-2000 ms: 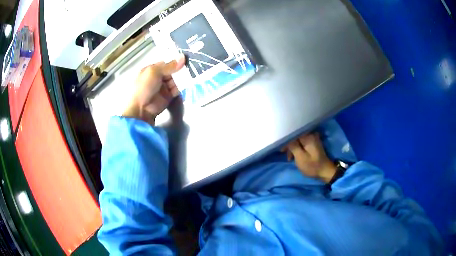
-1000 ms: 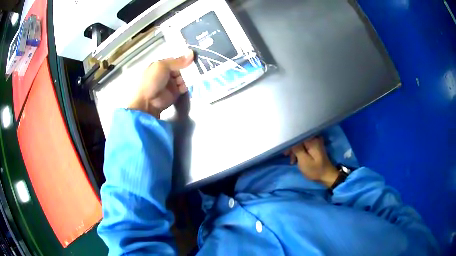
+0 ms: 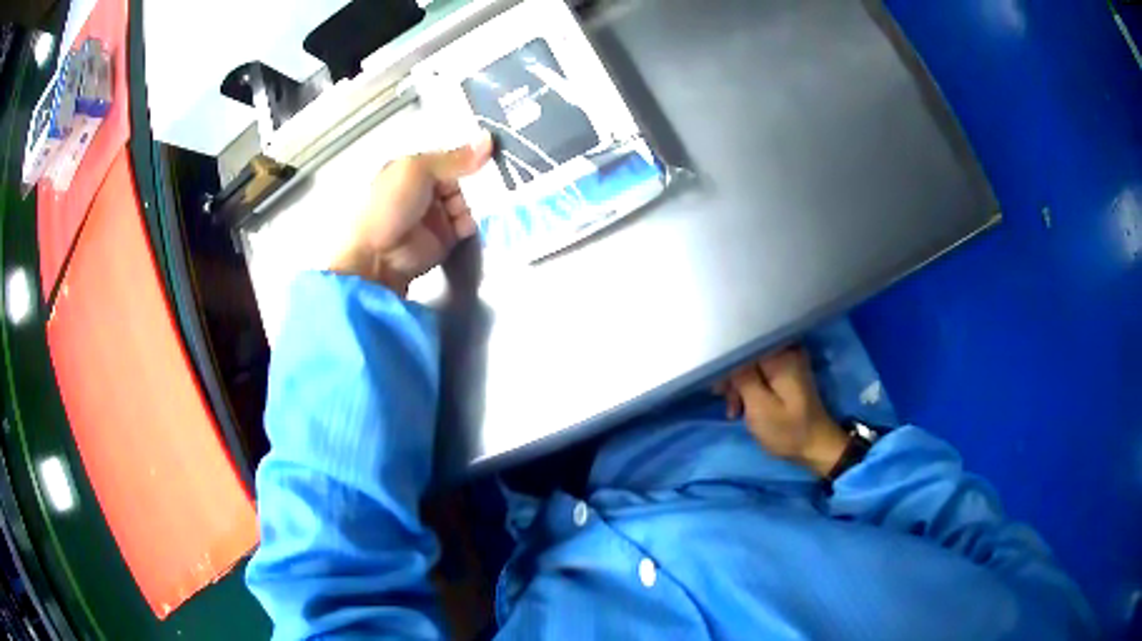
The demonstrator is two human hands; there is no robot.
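Observation:
A white product box with a dark rounded square and a blue band lies in a glossy clear plastic bag on the steel table. Its far end reaches the seal bar of the machine. My left hand holds the near left side of the bagged box, thumb on top and fingers curled at the edge. My right hand rests on my lap by the table's front edge. Its fingers are bent and partly hidden, and I see nothing in it.
The white machine body stands beyond the seal bar, with metal arms at black holes. Orange-red sheets lie on the green surface at left, with bagged boxes on them. The blue floor is at right.
The machine's upper bar and its arms have come forward and down, and the brown strip is now mostly covered. My left hand keeps its hold. My right hand stays put.

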